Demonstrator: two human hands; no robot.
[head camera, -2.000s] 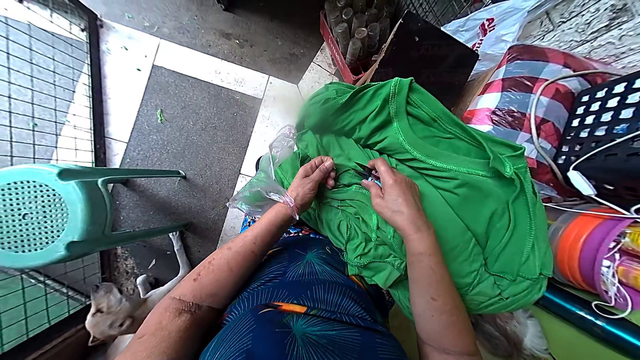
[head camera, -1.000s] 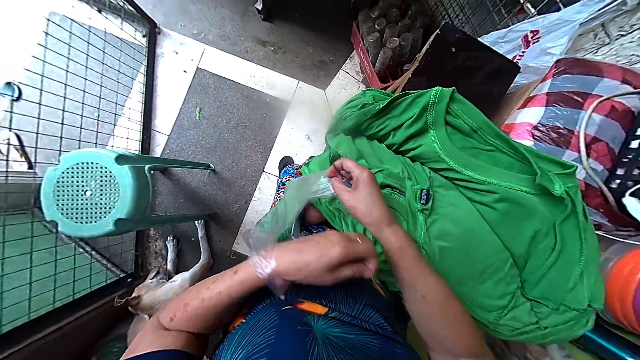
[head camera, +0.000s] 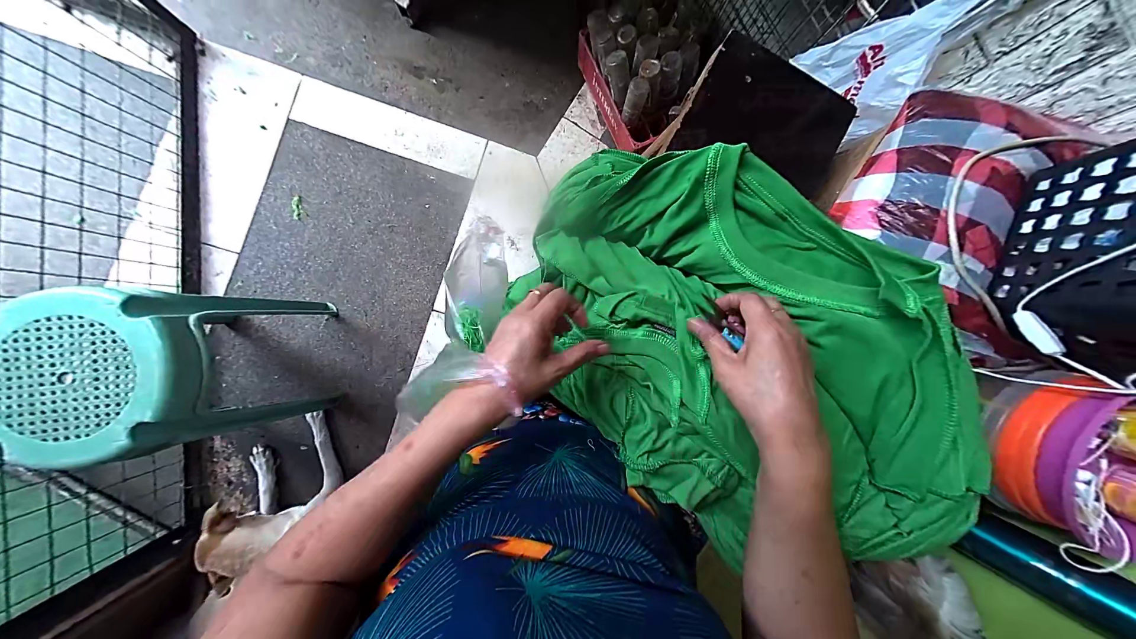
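Observation:
Green knit garments (head camera: 799, 355) with visible overlock seams lie heaped over my lap and to its right. My left hand (head camera: 541, 342) is at the left part of the cloth, thumb and fingers apart, with nothing seen between them. A clear plastic bag (head camera: 479, 275) with green thread scraps inside hangs from a band at my left wrist. My right hand (head camera: 754, 355) rests on the cloth, its fingers curled round a small tool with a blue part (head camera: 732, 338), mostly hidden. A small dark label (head camera: 664, 329) shows on the fabric between my hands.
A teal plastic stool (head camera: 71, 377) lies on its side at left, by a wire mesh gate (head camera: 89, 177). A dog (head camera: 257, 532) lies below it. A red crate of glass bottles (head camera: 612, 102), a checked bundle (head camera: 950, 177), a black basket (head camera: 1078, 231) and a white cable adapter (head camera: 1038, 333) stand beyond the garments.
My left hand has moved up from my lap to the cloth, and its fingers have parted. My right hand has moved away from the plastic bag, back to the right over the garment.

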